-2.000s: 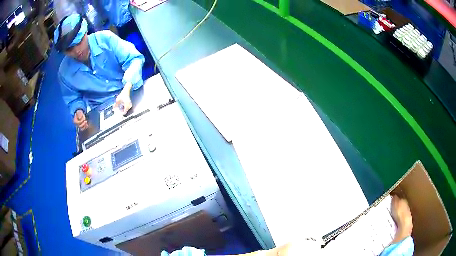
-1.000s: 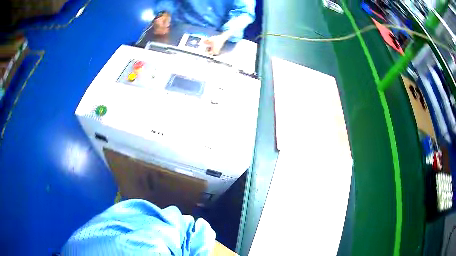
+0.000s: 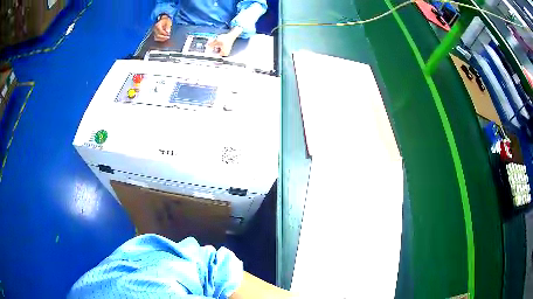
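Observation:
A large white sheet (image 3: 356, 228) lies on the green bench, glaring. A second flat sheet (image 3: 342, 99), with a pink-red left edge, lies at its far end. A light-blue sleeve and bare forearm of mine reach in from the bottom edge toward the sheet's near end; the hand is cut off by the frame. My other hand is out of the picture. A small brown cardboard edge (image 3: 460, 296) shows at the bottom right. No unit boxes show near me.
A white machine (image 3: 187, 125) with a small screen stands left of the bench (image 3: 295, 117). Behind it a co-worker's hand (image 3: 221, 44) rests on a white box (image 3: 197, 45). A yellowish cable (image 3: 327, 24) crosses the far bench. A parts tray (image 3: 516, 184) stands at right.
The view has swung left, so the open carton and the hand inside it have left the picture. Over the last second the scene shifted slightly left and up. The co-worker's hand stays at the box.

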